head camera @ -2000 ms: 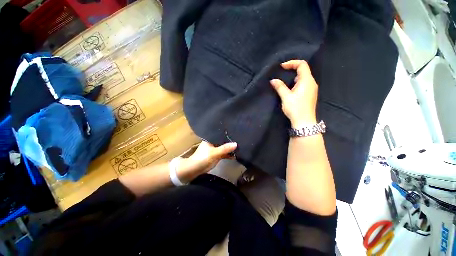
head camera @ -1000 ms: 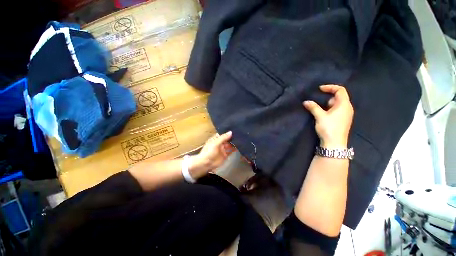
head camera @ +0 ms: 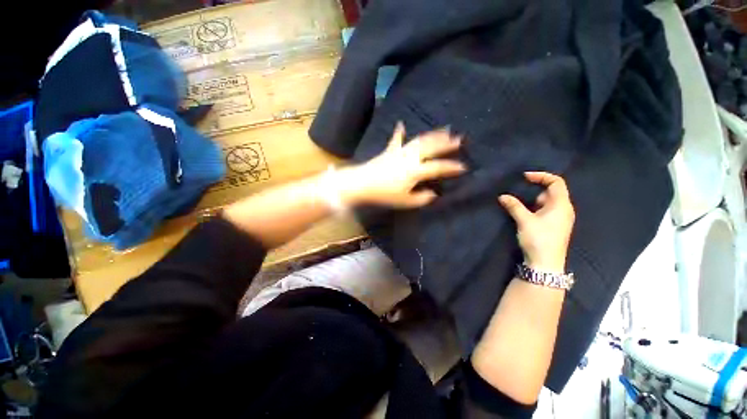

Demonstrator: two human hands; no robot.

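A dark jacket lies spread in front of me, over the box edge, my lap and the white table. My left hand is blurred, fingers spread, over the jacket front near the flap pocket, which it partly hides. My right hand rests on the jacket right of it, thumb and forefinger curved apart; whether it pinches cloth cannot be told. A pale loose thread hangs at the jacket's lower edge.
A brown cardboard box lies at the left with bundled denim pieces on it. A white sewing machine stands at the lower right on the white table. A blue crate edge shows at the far left.
My left hand has moved up and right from the jacket's lower edge onto the pocket area. My right hand has stayed at nearly the same place on the cloth.
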